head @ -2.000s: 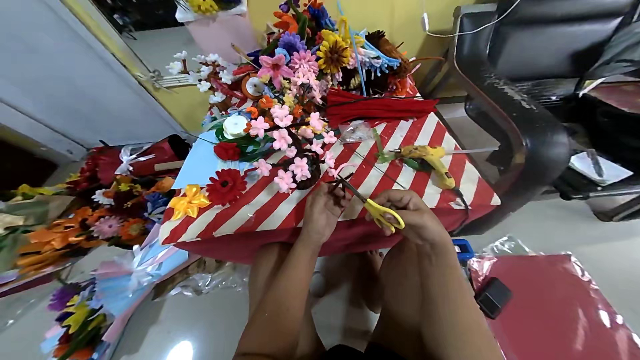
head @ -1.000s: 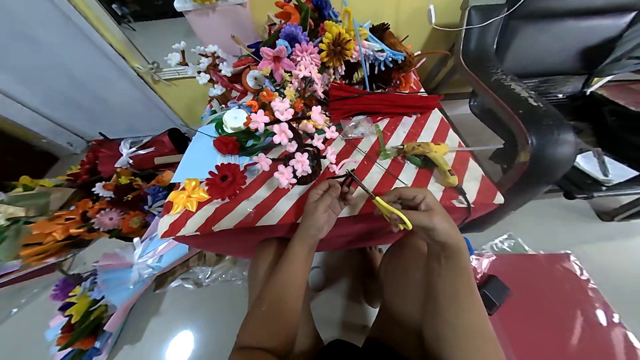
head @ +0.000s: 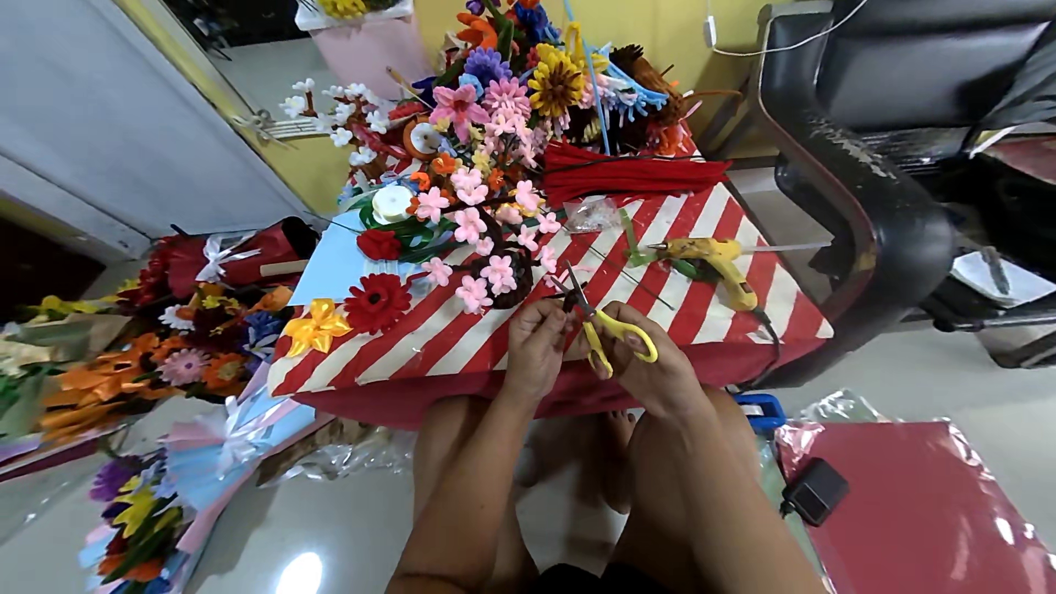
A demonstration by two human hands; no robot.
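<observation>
My left hand [head: 536, 342] pinches a small dark piece [head: 571, 302], too small to identify, near the table's front edge. Yellow-handled scissors [head: 601, 322] are in my right hand [head: 652, 359], their blades parted beside that piece. Just beyond my hands lie pink pipe-cleaner blossoms on dark brown stems [head: 499, 274]. A yellow hot glue gun [head: 714, 262] rests on its side to the right, its nozzle pointing left. To the left are a red fuzzy flower [head: 378, 304] and a yellow ribbon flower [head: 317, 327].
The table has a red-and-white striped cover [head: 445, 334]. Red pipe cleaners [head: 631, 172] and a dense flower bunch [head: 511, 91] lie toward the back. Wrapped bouquets [head: 223, 445] stand left, a black armchair [head: 891, 206] right. A red sheet in clear plastic [head: 916, 495] lies on the floor.
The scissors' blades have opened between one second ago and now. The scissors and my right hand have shifted slightly; my left hand keeps its pinch near the same spot.
</observation>
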